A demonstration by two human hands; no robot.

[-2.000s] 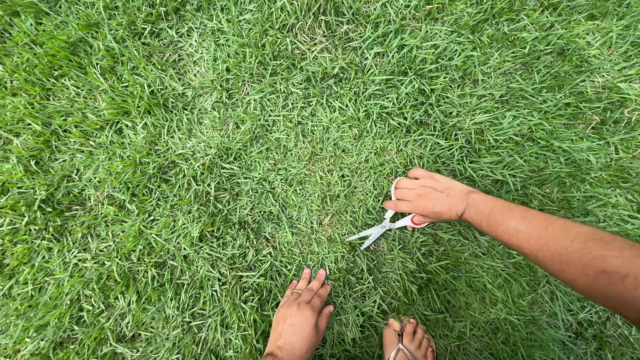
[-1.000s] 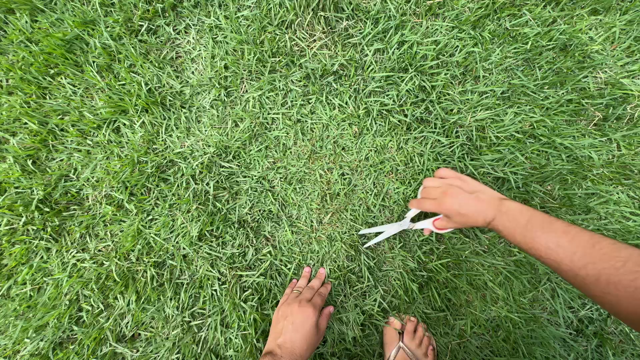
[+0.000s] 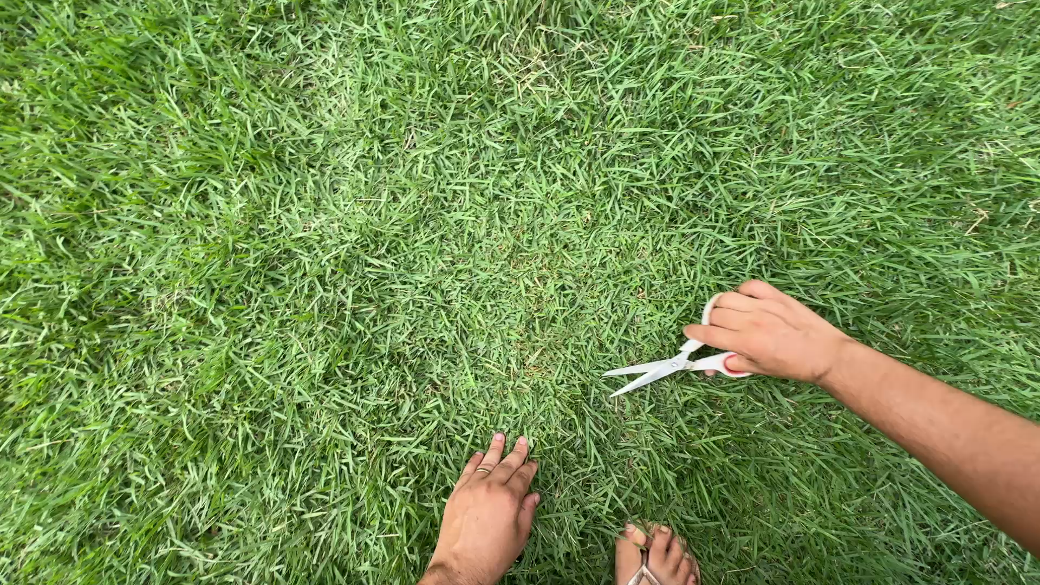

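My right hand holds a pair of white-handled scissors by the finger loops, low over the grass at the right of the view. The metal blades are parted and point left. Red shows inside one loop, and fingers partly cover the handles. At the bottom centre my left hand rests palm down on the grass, holding nothing, with its fingers somewhat spread and a ring on one finger. The blades lie to the upper right of it, apart from it.
Grass surrounds both hands, with short blades and clippings around the middle and longer blades toward the sides. A foot in a thong sandal stands at the bottom edge, right of my left hand.
My right hand has moved to the right with the scissors since the earliest frame. The blades point more directly left than in that frame. My left hand stays in place on the grass.
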